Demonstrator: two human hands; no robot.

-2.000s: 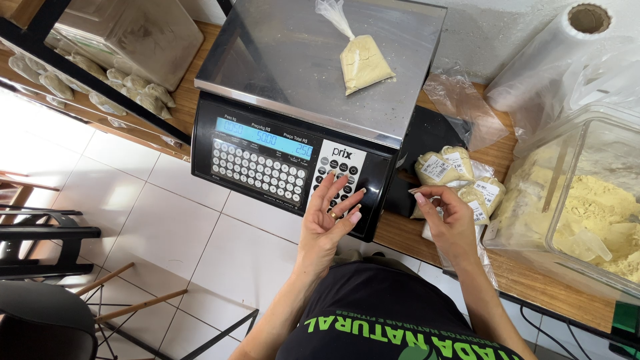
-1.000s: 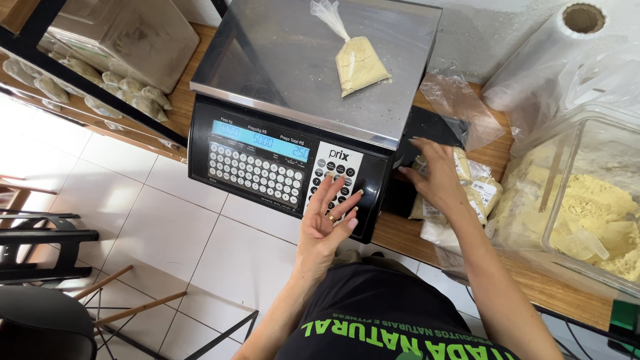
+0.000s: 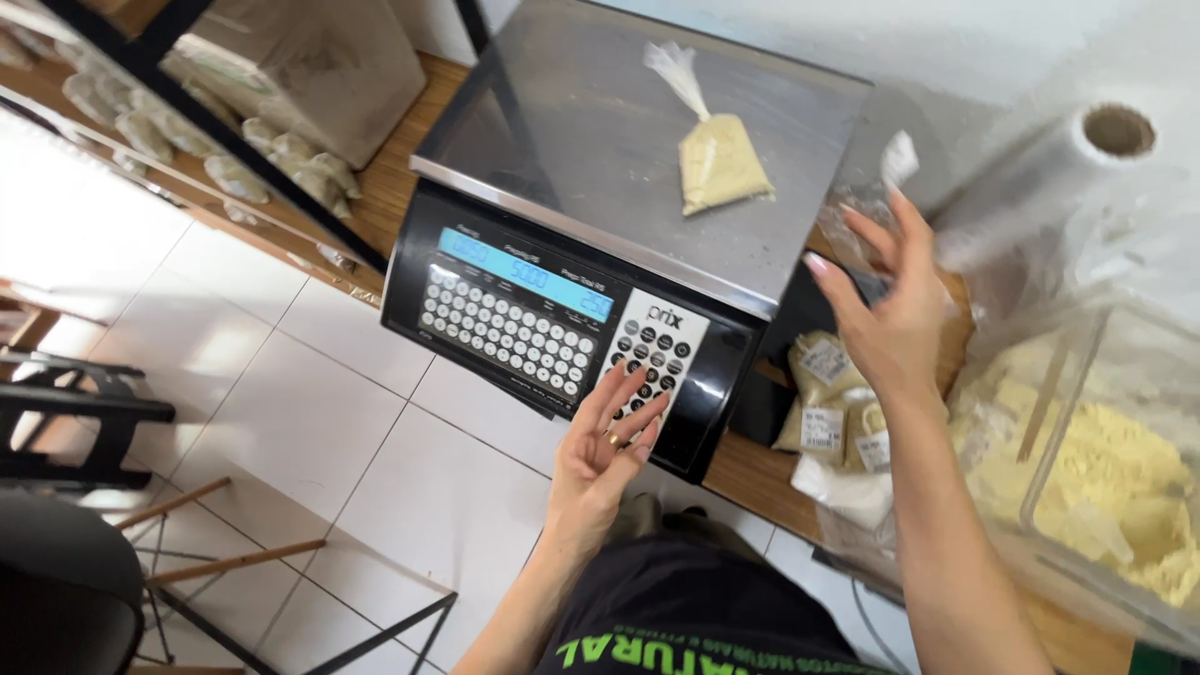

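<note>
A knotted clear plastic bag of pale yellow powder lies on the steel platform of a Prix price scale. My left hand is over the scale's numeric keypad, palm partly up, fingers apart and a ring on one; it holds nothing. Raised beside the platform's right edge, my right hand has its fingers spread. A small blurred white piece shows at one fingertip; whether it touches the finger, I cannot tell. Several labelled powder bags sit below that hand.
To the right are a plastic film roll and a clear tub of yellow powder. At the left, a large bin and several filled bags rest on a wooden shelf. Chairs stand lower left.
My right hand has moved up from the black object by the labelled bags to beside the scale platform, its fingers now spread. My left hand stays at the keypad, and the powder bag has not moved.
</note>
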